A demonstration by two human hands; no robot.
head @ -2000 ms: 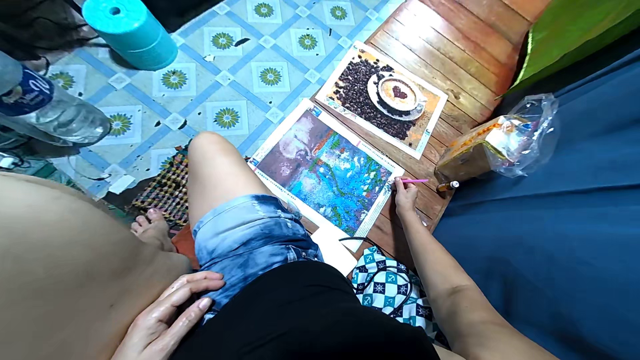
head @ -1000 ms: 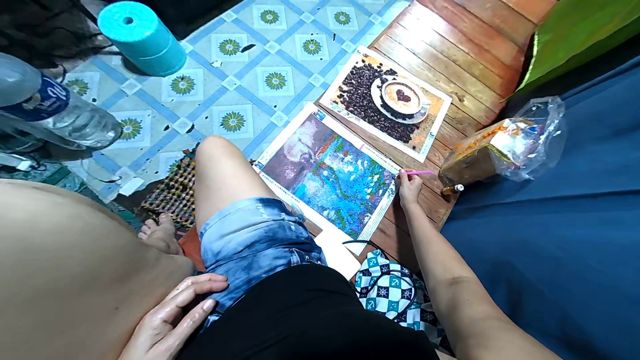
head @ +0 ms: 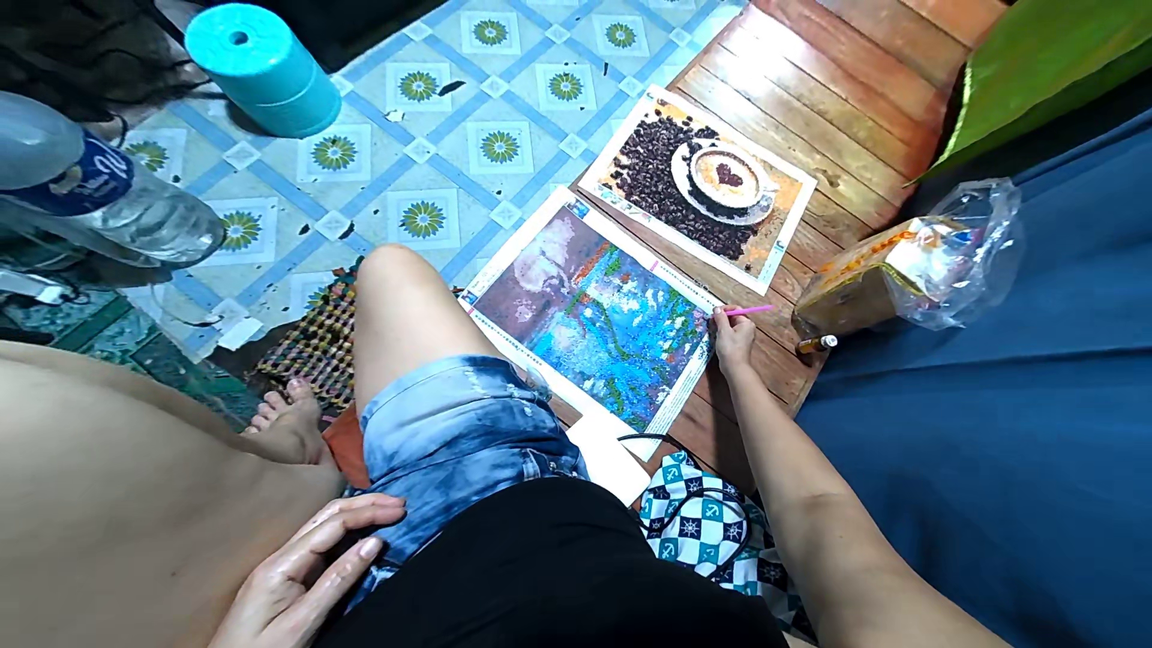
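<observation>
My right hand (head: 733, 337) holds a pink pen-like tool (head: 750, 310) at the right edge of a diamond-painting canvas (head: 621, 333). Blue, green and purple tones cover that canvas, which has a white printed border. Just beyond it lies a second picture (head: 711, 184) of a coffee cup with a heart among coffee beans. My left hand (head: 310, 567) rests with slightly spread fingers on the blue denim shorts (head: 450, 423) and the thigh, holding nothing. Beneath the canvas's near corner is a white sheet (head: 607, 454).
Wooden-plank-look flooring (head: 810, 99) meets tile-patterned flooring (head: 418, 148). A plastic-wrapped package (head: 864, 279) and a small bottle (head: 816, 344) stand right of my right hand. A turquoise roll (head: 261, 72) and a large plastic bottle (head: 108, 189) are at left. Patterned cloth (head: 702, 522) lies near me.
</observation>
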